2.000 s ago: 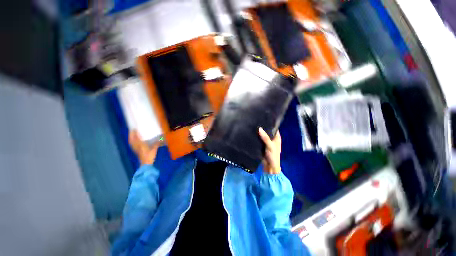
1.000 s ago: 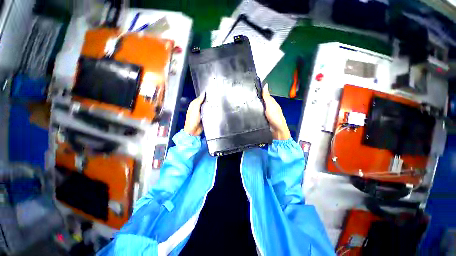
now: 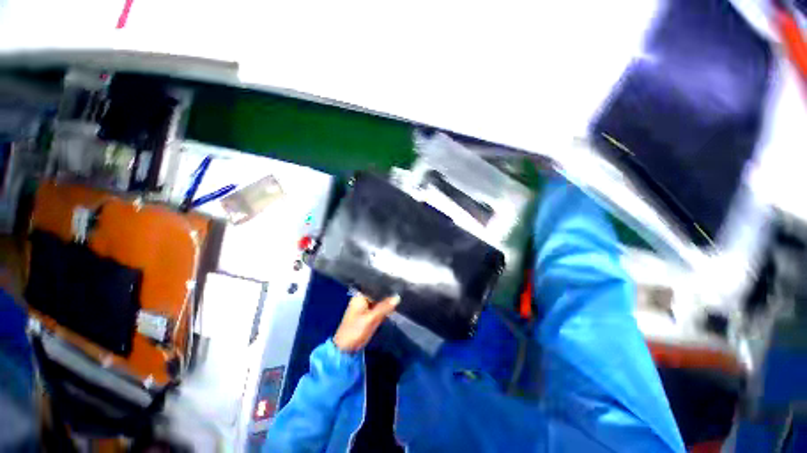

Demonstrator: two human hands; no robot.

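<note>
A flat black panel, shiny in the middle, is held tilted in front of my chest. My left hand grips its near edge, thumb on top. My right sleeve reaches forward past the panel's right side. My right hand cannot be made out at the end of the sleeve, against the bright white surface. Another large dark panel lies on the white surface at the upper right, blurred.
At left, an orange fixture plate bears a black part on a white machine base. White sheets with a dark strip lie on the green bench. A small orange item shows beside my right sleeve.
The view has turned towards the white table. The panel has gone from both hands to my left hand only and has tilted. My right arm has reached forward.
</note>
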